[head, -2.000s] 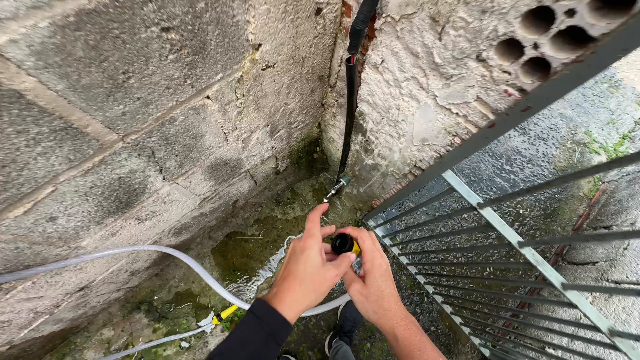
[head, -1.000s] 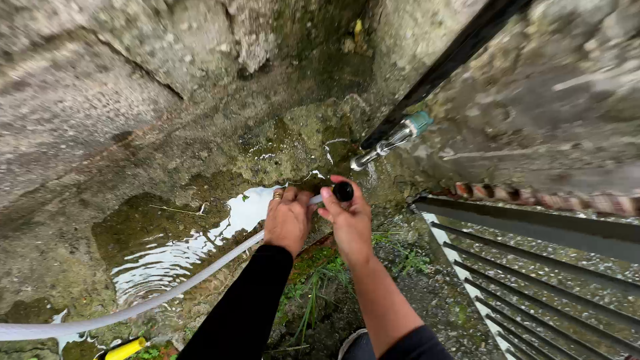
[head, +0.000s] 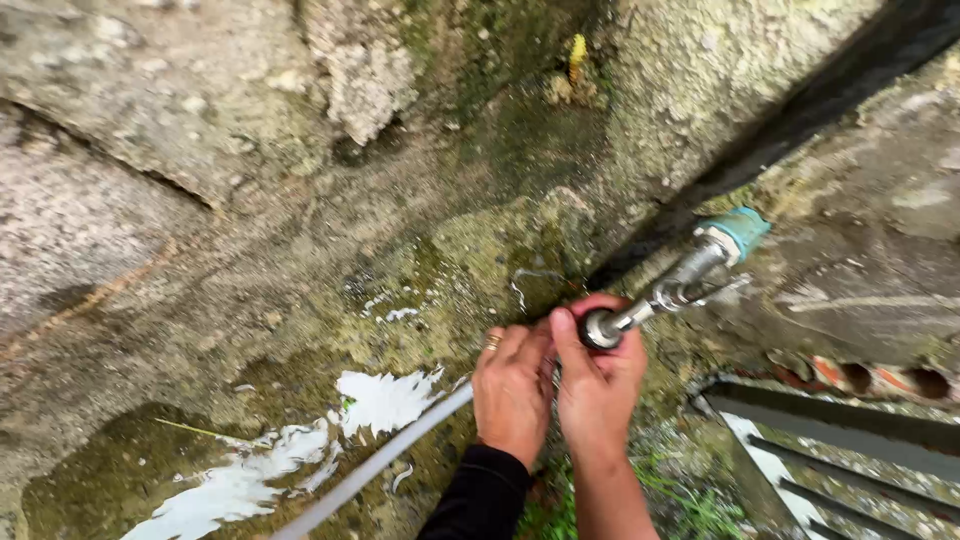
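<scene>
A chrome tap (head: 679, 285) juts from the wall out of a teal fitting (head: 739, 229), its spout pointing down and left. At the spout's end sits a black round hose connector (head: 600, 328), held between the thumb and fingers of my right hand (head: 600, 375). Just left of it, my left hand (head: 514, 382), with a ring on one finger, grips the end of a whitish hose (head: 382, 457). The hose runs down to the lower left. Fingers hide the place where hose and connector meet, and whether the connector is seated on the spout cannot be told.
A black pipe (head: 787, 127) slants along the wall above the tap. At the lower right is a metal gate (head: 832, 420) with bars, beside broken hollow brick (head: 862, 377). A puddle (head: 247, 480) covers mossy ground at the lower left. Grass (head: 690, 495) grows near my right forearm.
Both hands have moved up to the tap's spout with the connector and hose. A second ago they were below and left of it. The view is now closer to the tap.
</scene>
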